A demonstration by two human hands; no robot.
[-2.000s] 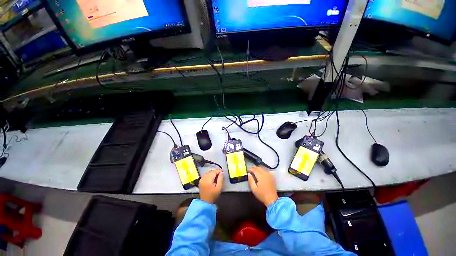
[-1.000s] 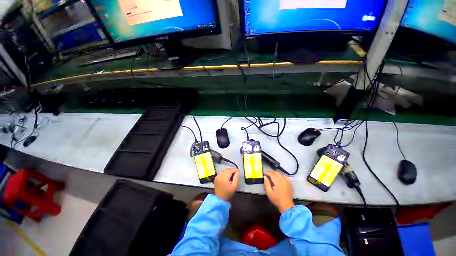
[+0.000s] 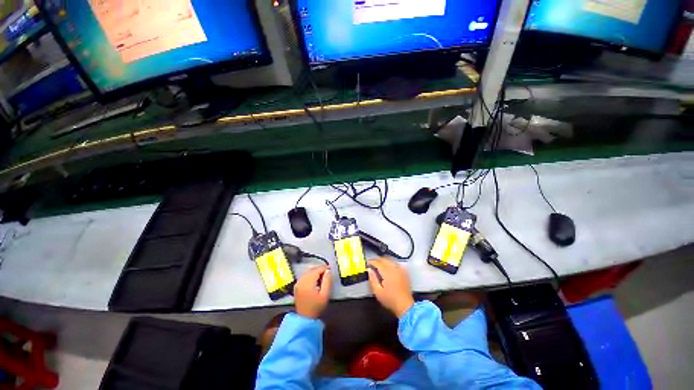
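Observation:
Three smartphones with yellow cards on them lie on the pale bench, cables at their far ends: a left phone (image 3: 272,266), a middle phone (image 3: 350,255) and a right phone (image 3: 452,242). My left hand (image 3: 312,291) rests at the bench edge between the left and middle phones, fingers curled. My right hand (image 3: 390,283) rests at the edge just right of the middle phone's near end. I cannot tell whether either hand touches a phone or holds anything. A black scanner (image 3: 380,244) lies right of the middle phone, partly behind it.
Black mice (image 3: 300,222) lie on the bench (image 3: 609,206). A black tray (image 3: 173,244) lies left, with more trays (image 3: 160,354) below. Black trays (image 3: 540,331) and a blue stool (image 3: 609,343) are at right. Monitors (image 3: 403,30) stand behind; cables hang at a post (image 3: 491,84).
The view swung right and then back left. Both hands stay beside the middle phone, and the phones keep their places on the bench.

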